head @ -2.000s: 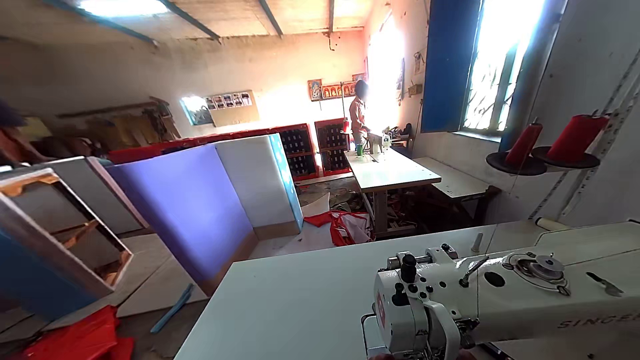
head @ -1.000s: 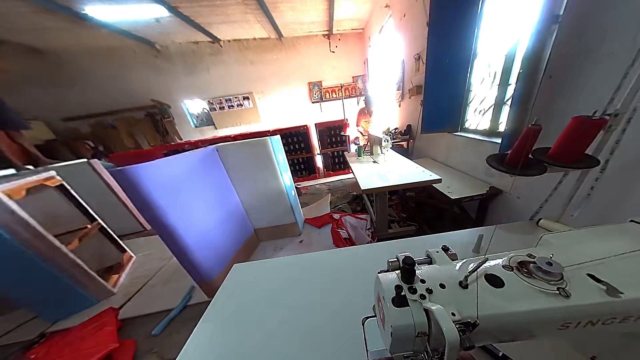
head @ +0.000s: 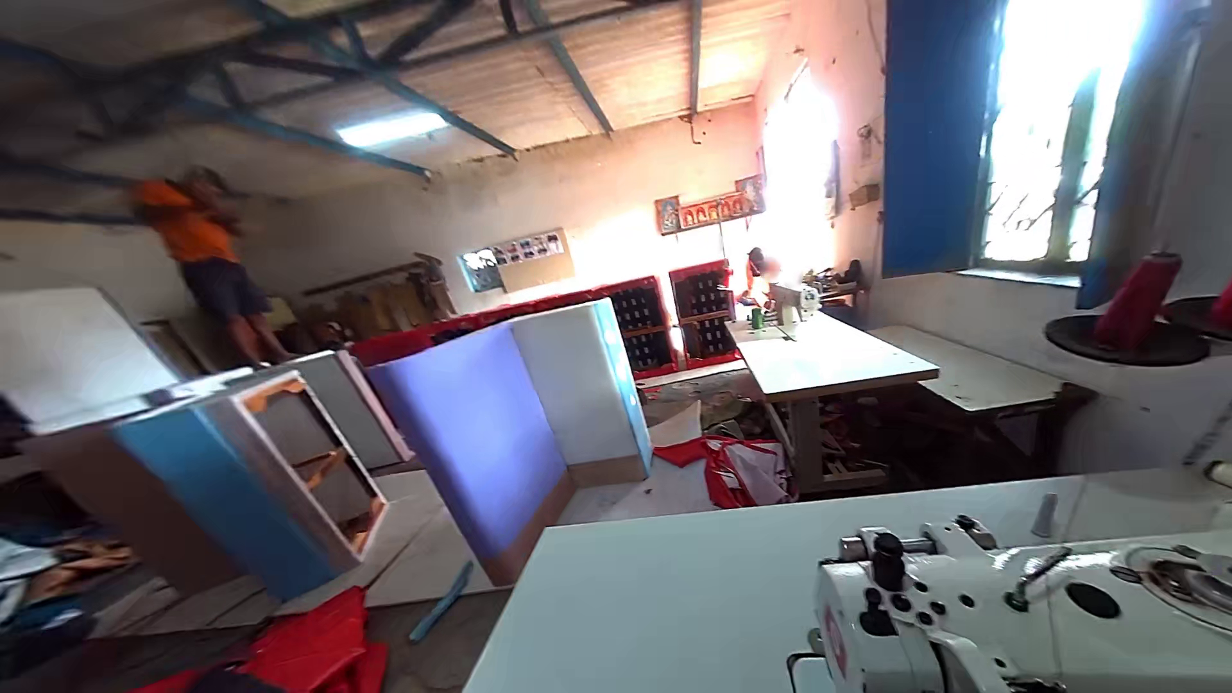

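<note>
Neither of my hands shows in the view now. A white Singer industrial sewing machine [head: 962, 616] fills the lower right, its head cut off by the frame edge. It stands on a pale sewing table [head: 664, 587]. Behind it, a cone of red thread [head: 1139, 303] rests on a dark round holder, and part of a second red cone [head: 1222, 310] shows at the right edge.
Foam-padded panels [head: 472, 433] and an upholstered frame [head: 308, 462] stand to the left. Red stools [head: 308, 645] are low at left. Beyond are another sewing table [head: 828, 356], red and white cloth [head: 746, 472], a seated person [head: 758, 279] and a person in orange standing high up [head: 197, 231].
The view has swung left and up. A person in orange at the upper left is now in full sight. The person at the far table is seen lower beside the machine there than two seconds ago.
</note>
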